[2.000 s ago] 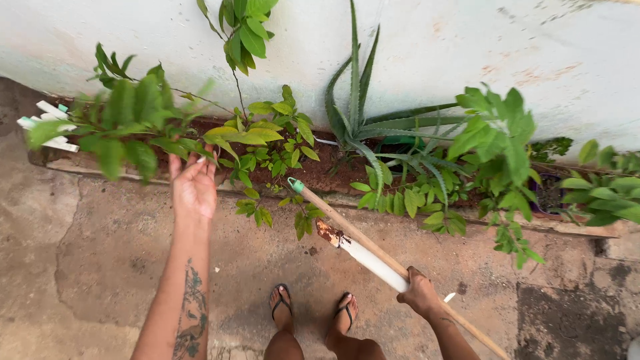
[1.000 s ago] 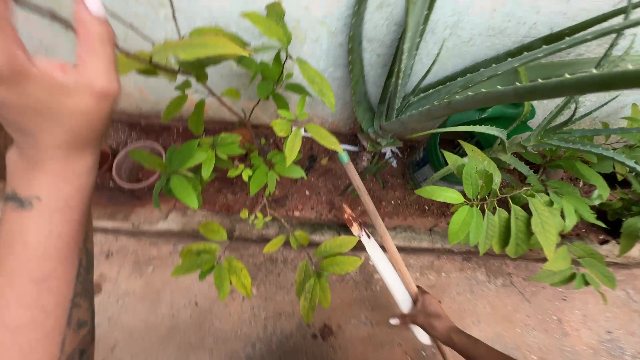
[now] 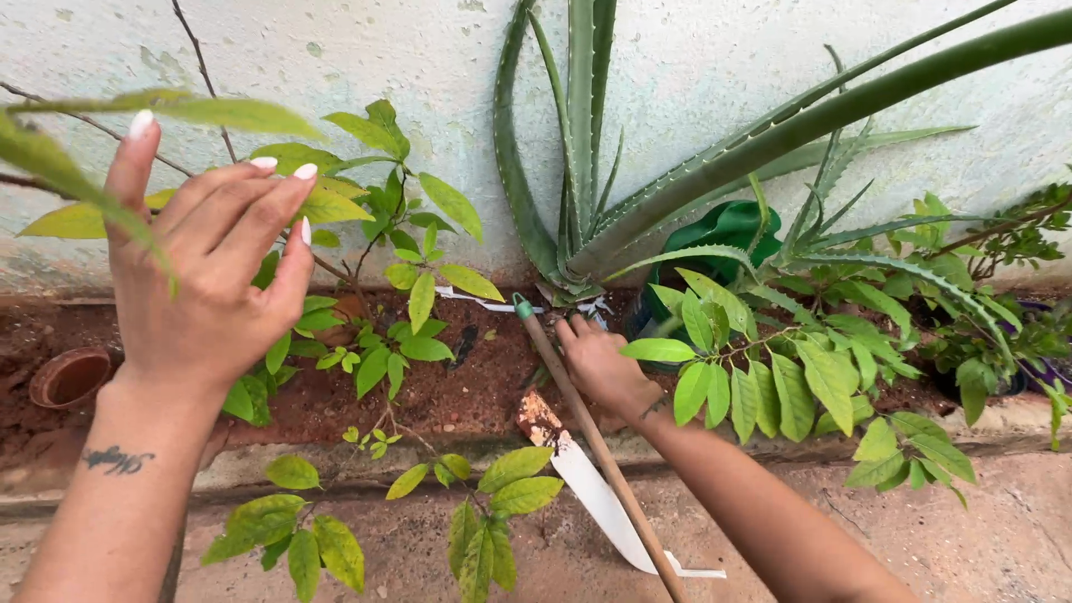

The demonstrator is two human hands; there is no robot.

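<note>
My left hand (image 3: 213, 251) is raised over the left of the bed, fingers spread among the yellow-green leaves of a shrub (image 3: 289, 159); it seems to hold nothing. Down at the soil, my right hand (image 3: 599, 360) reaches to the base of a large aloe plant (image 3: 578, 243), its fingertips partly hidden. A wooden stick with a green cap (image 3: 586, 419) leans over the bed edge, close beside my right hand. Left of the stick lies a white strip with a brown, dirty end (image 3: 599, 502). White scraps (image 3: 486, 303) lie near the aloe's base.
A pale wall (image 3: 402, 50) stands behind the bed. A terracotta pot (image 3: 71, 377) sits in the soil at left, and a green container (image 3: 720, 239) stands right of the aloe. Leafy branches (image 3: 779, 377) overhang the concrete curb (image 3: 251, 461) on the right.
My right hand has let go of the stick and white strip and moved to the aloe's base. The view has come much closer to the bed.
</note>
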